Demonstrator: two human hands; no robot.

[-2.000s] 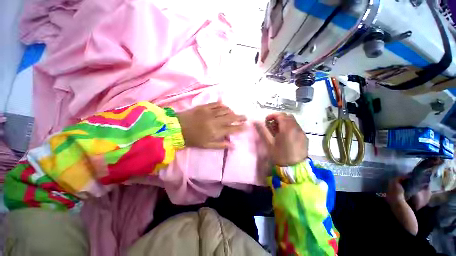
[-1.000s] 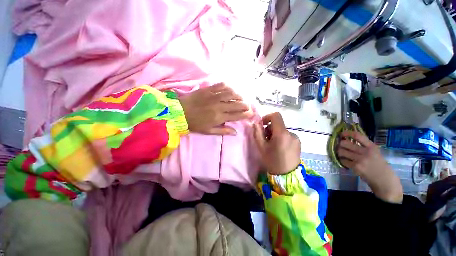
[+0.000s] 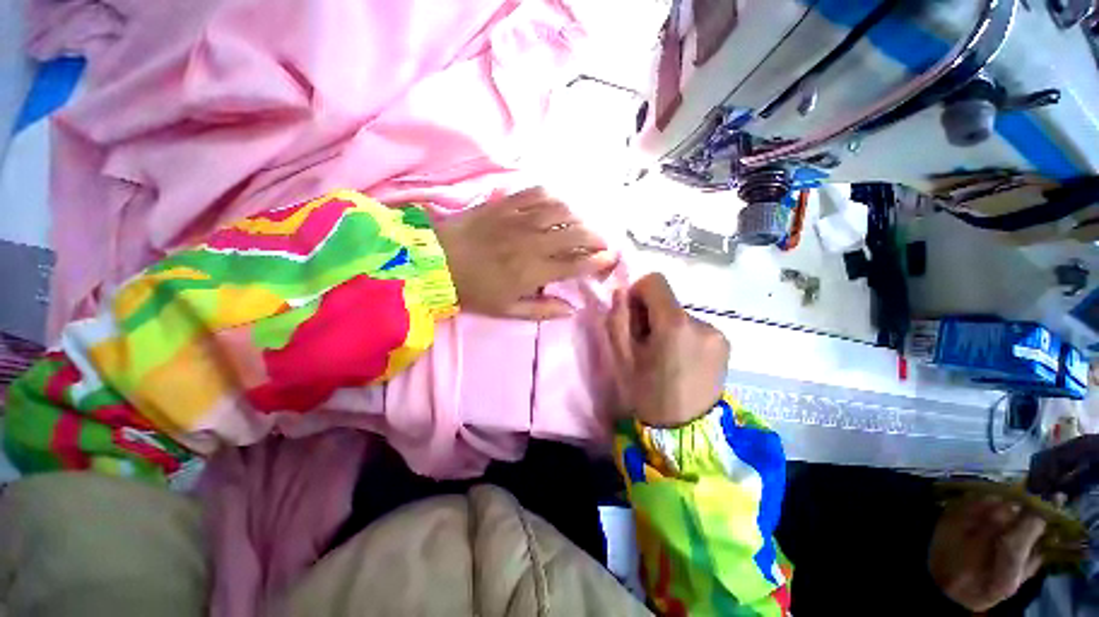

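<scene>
The pink cloth (image 3: 259, 103) lies heaped left of the needle area and hangs over the table's front edge. My left hand (image 3: 518, 256) rests flat on it with the fingers spread a little towards the needle. My right hand (image 3: 670, 352) has its fingers bent and pinches the cloth's right edge, close to the left fingertips. The sewing machine head (image 3: 886, 90) stands above and to the right. The presser foot and needle are lost in bright lamp glare.
A silver metal piece (image 3: 682, 236) and small brass-coloured bits (image 3: 800, 285) lie on the bed. A blue box (image 3: 1010, 352) and a dark narrow thing (image 3: 888, 259) are at the right. Another person's hand (image 3: 986, 550) holds the yellow-handled scissors (image 3: 1056, 532) at the lower right.
Another person's hand reached in from the right, took the scissors off the table and drew them away to the lower right. My hands keep nearly the same place on the cloth.
</scene>
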